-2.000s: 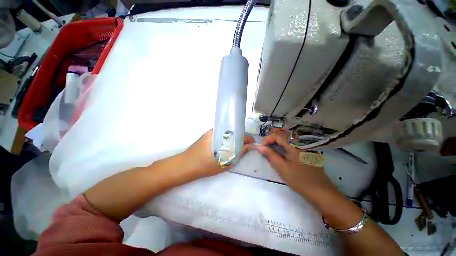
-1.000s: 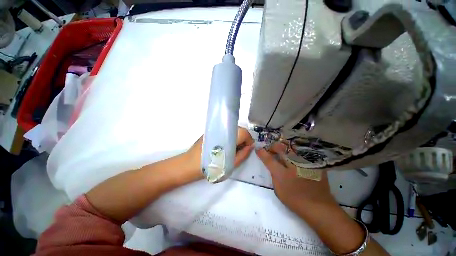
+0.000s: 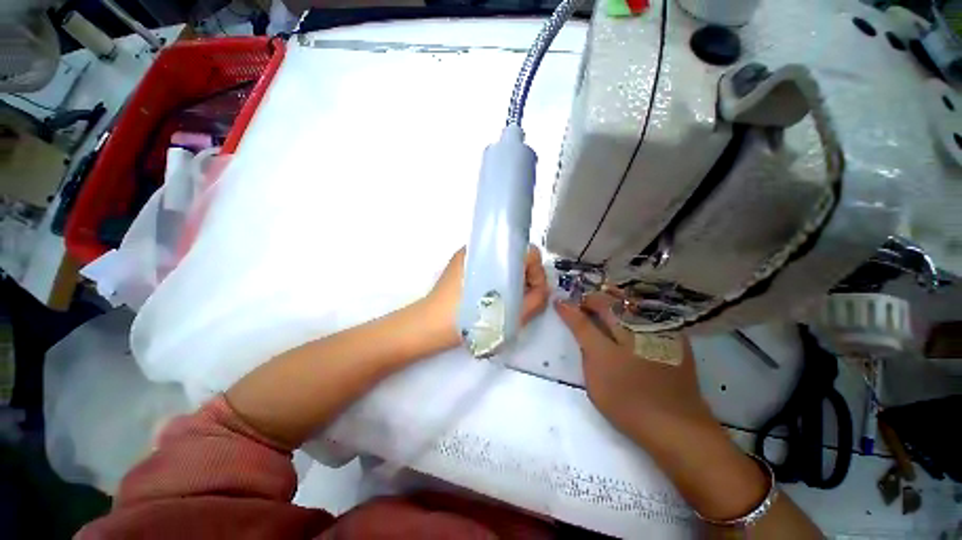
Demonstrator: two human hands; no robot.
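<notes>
Thin white fabric [image 3: 306,243] spreads over the white table and hangs past its left edge. My left hand [image 3: 536,283] is on the fabric just left of the presser foot [image 3: 573,281], with fingers bent; the lamp hides much of it. My right hand [image 3: 622,353] lies on the bed just right of and below the foot, fingertips near the needle area. The fabric at the fingertips is too small to make out. The off-white sewing machine head [image 3: 675,158] stands above the right hand. A tan square [image 3: 658,348] shows beside the right hand.
A grey-white lamp [image 3: 500,227] on a flexible neck hangs over the left hand. A red basket [image 3: 272,65] with cloth and rolls stands upper left. Black-handled shears [image 3: 841,422] and a thin dark tool [image 3: 755,349] lie right. Ruler marks [image 3: 570,480] run along the table's front.
My left hand has drawn slightly back from the right one, its fingers more bent. The right hand stays near the foot, its fingers lower than two seconds ago. The whole view has shifted slightly.
</notes>
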